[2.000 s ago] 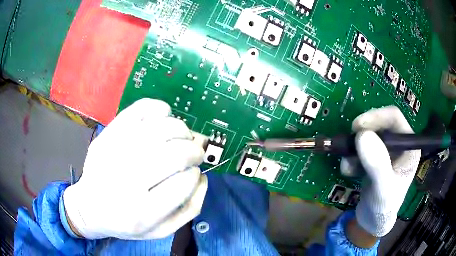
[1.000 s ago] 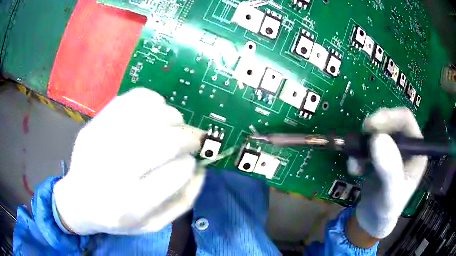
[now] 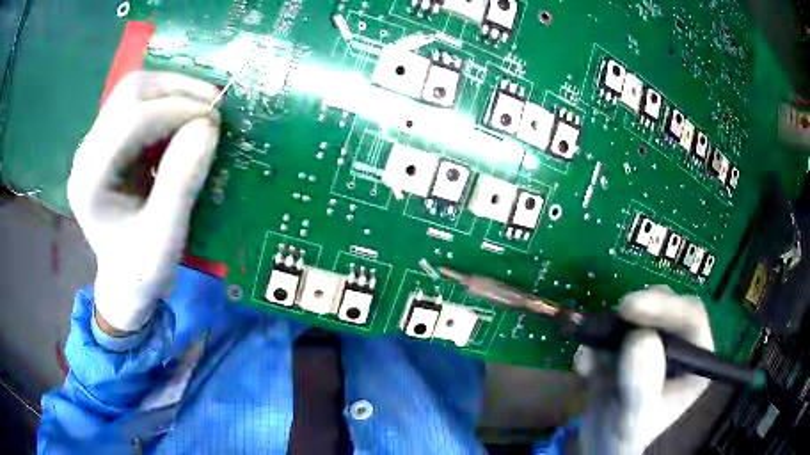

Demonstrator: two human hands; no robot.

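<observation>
The green circuit board [image 3: 355,235] lies in front of me, with rows of black-and-white power transistors [image 3: 355,305]. My right hand [image 3: 653,369], in a white glove, holds the soldering iron [image 3: 506,295] by its dark handle. The iron's tip is over the board, just above a transistor [image 3: 420,318] near the front edge; whether it touches is unclear. My left hand [image 3: 151,191], also in a white glove, pinches a short piece of thin solder wire [image 3: 226,90] over the board's left part.
A red pad [image 3: 131,55] shows beside and under the board at the left, partly behind my left hand. The green mat [image 3: 53,115] extends at the far left. Dark items stand at the right edge, with a small yellowish square [image 3: 757,286] among them.
My left hand has moved left and up, taking the wire away from the iron tip. The iron now slants down to the right, and my right hand is lower. The board appears shifted leftward.
</observation>
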